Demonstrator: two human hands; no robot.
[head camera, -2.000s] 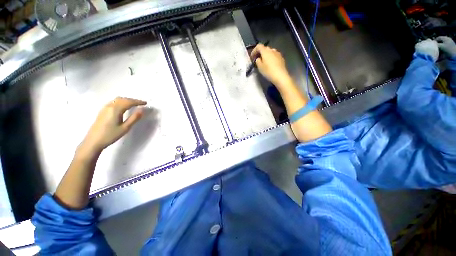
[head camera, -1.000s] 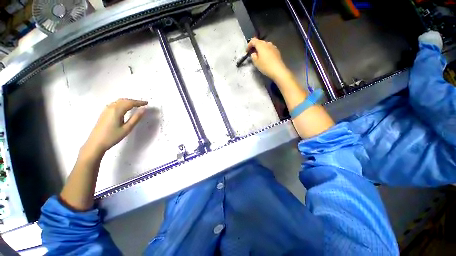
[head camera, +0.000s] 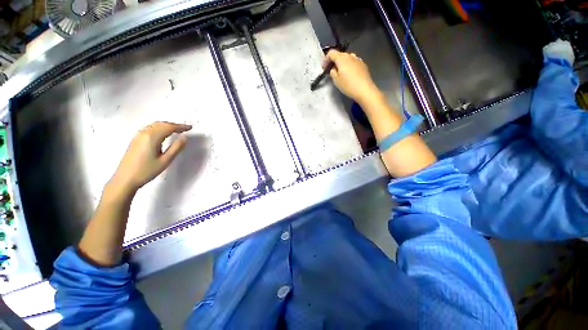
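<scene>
My left hand (head camera: 147, 155) is bare and hovers over the metal plate (head camera: 174, 187) with thumb and fingers apart, holding nothing. My right hand (head camera: 349, 74) is bare, with a blue strap (head camera: 401, 133) at the wrist. It holds a slim black pen-like tool (head camera: 320, 78), whose free end points down and left over the plate. A green circuit board (head camera: 6, 200) in a pale carrier is cut off by the left edge of the picture.
Paired cross bars (head camera: 237, 103) run between the chain rails, with more bars (head camera: 412, 71) at right. The near rail (head camera: 258, 220) passes in front of my body. A fan (head camera: 78, 14) stands beyond the far rail. Another person's blue sleeve (head camera: 556, 145) and gloved hand (head camera: 558, 50) are at right.
The green circuit board shows more at the left edge than before. My right hand with the black tool has shifted slightly. My left hand keeps nearly the same place and shape.
</scene>
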